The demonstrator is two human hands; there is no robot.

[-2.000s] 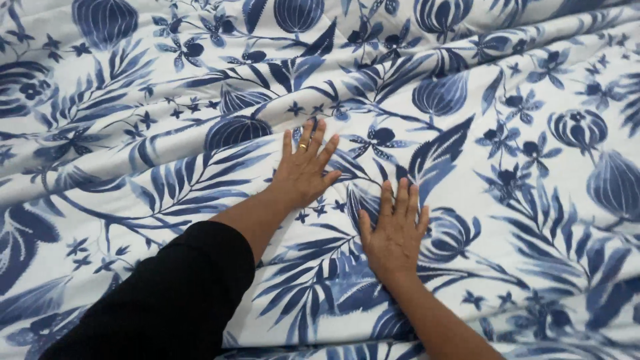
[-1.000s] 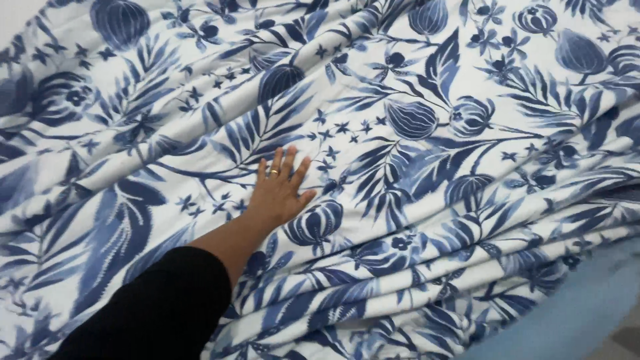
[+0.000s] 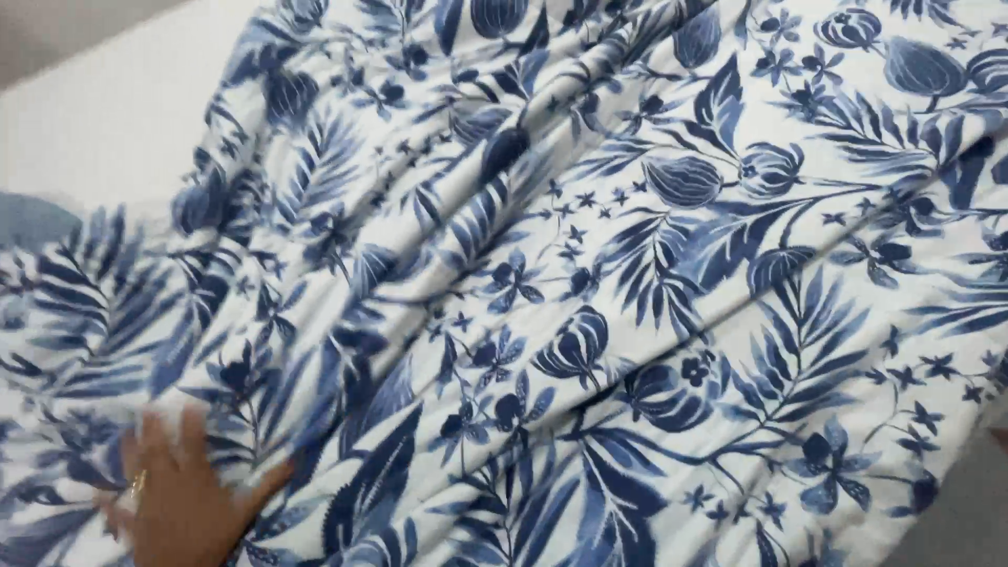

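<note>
A wide white cloth printed with blue leaves, flowers and pods (image 3: 669, 260) fills most of the view, with long slanting folds across it. At the lower left, my left hand (image 3: 177, 488) is over the cloth, its fingers spread and blurred, a ring on one finger. Nothing is seen held in it; whether the palm presses on the cloth is unclear. A thin brownish sliver at the right edge, beside the cloth's border, may be part of my right hand (image 3: 1002, 439); what it does is hidden.
A plain white surface (image 3: 102, 126) shows beyond the cloth at the upper left, with a blue-grey patch (image 3: 35, 220) at its left edge. Grey floor or another grey surface (image 3: 957, 512) lies past the cloth's edge at the lower right.
Both hands lay on the cloth two seconds ago; the right one was out of view a second ago. My left hand now appears farther to the lower left. The view has shifted, and the folds look different.
</note>
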